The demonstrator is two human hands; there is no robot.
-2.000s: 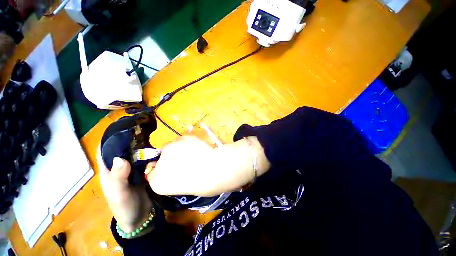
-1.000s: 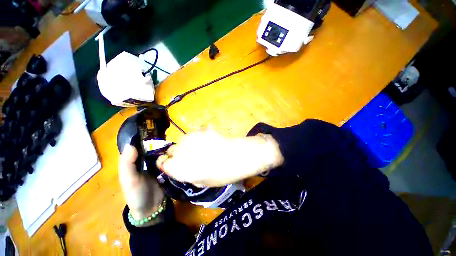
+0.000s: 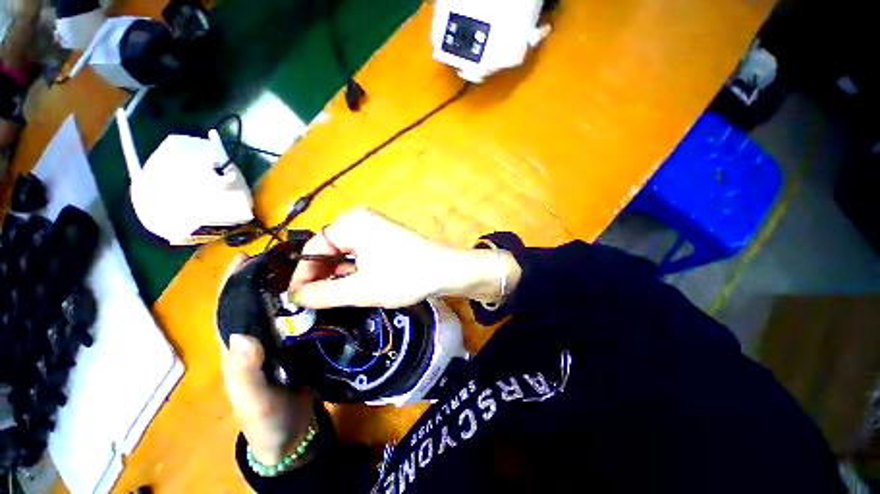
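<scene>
My left hand (image 3: 256, 386) holds the black shell (image 3: 241, 304) by its outer side, its opening turned right. A white part with a yellow mark (image 3: 295, 322) sits at the opening. My right hand (image 3: 376, 262) is over the shell, thumb and fingertips pinched at its opening; what they pinch is too small to tell. A thin dark strip shows by the fingers. The camera body (image 3: 439, 352), white outside with an open round black interior and thin wires, lies against my front, right beside the shell.
A white housing with antenna (image 3: 188, 188) stands on the green mat (image 3: 289, 68). A black cable (image 3: 386, 140) runs to another white camera (image 3: 487, 37). Black ball heads (image 3: 39, 318) fill the white board (image 3: 125, 357) at left. A blue stool (image 3: 714, 193) stands beyond the table edge.
My right hand has moved up and away from the camera body to the shell's upper opening. The body's round interior and wires now show. The whole view has shifted.
</scene>
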